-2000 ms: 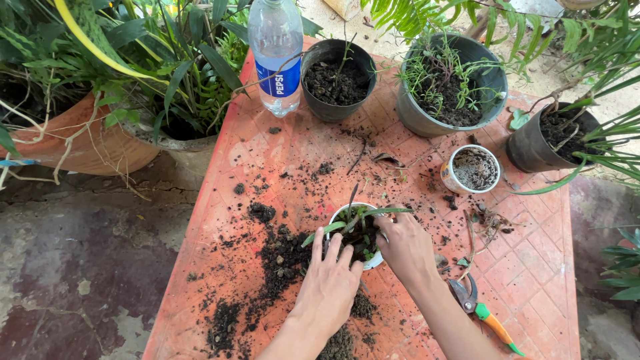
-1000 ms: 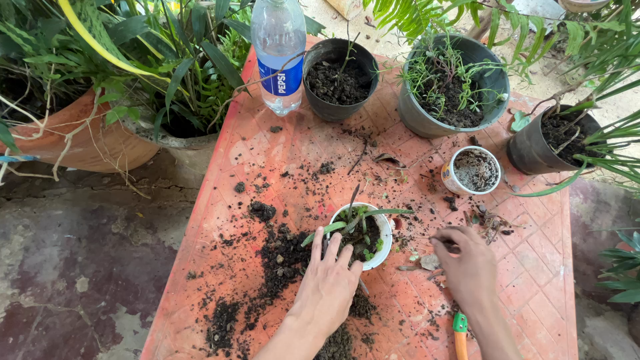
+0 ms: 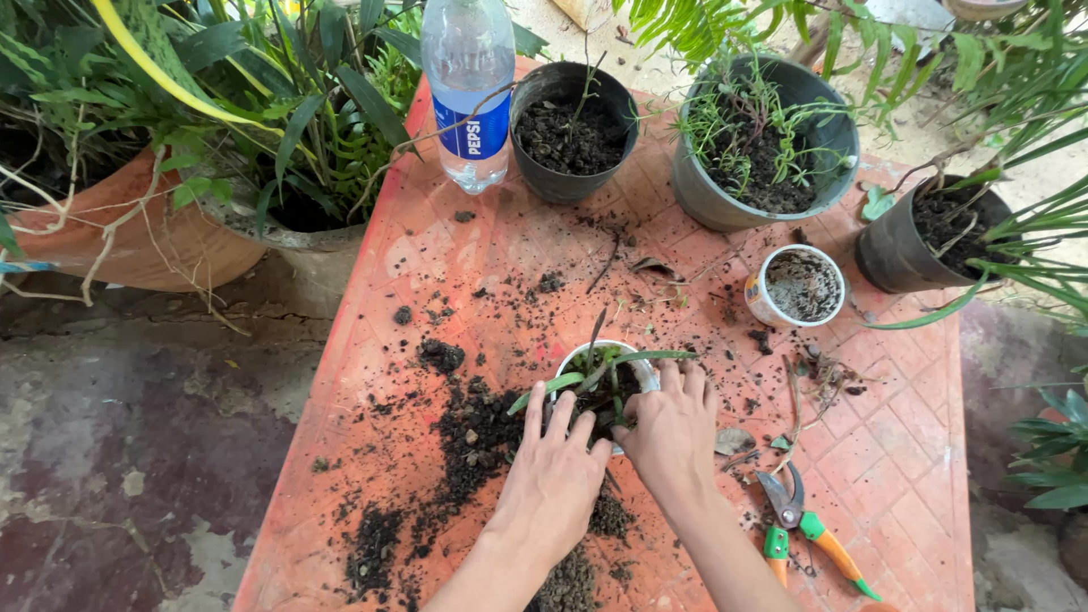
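A small white plastic pot with a green-leaved plant and dark soil stands at the middle of the red table. My left hand rests over its near left rim, fingers spread at the soil and a leaf. At the near right rim is my right hand, its fingertips reaching into the pot; whether they pinch anything is hidden. Loose dark soil lies left of the pot. Pruning shears with green and orange handles lie right of my right forearm.
Along the far side stand a Pepsi bottle, a black pot of soil, a larger grey pot with a plant and a tipped dark pot. A small white cup sits nearer. Large potted plants flank the table's left.
My right hand was off to the right of the pot one second ago and is back at its rim. The shears, partly covered by that arm then, show again. My left hand has stayed at the pot.
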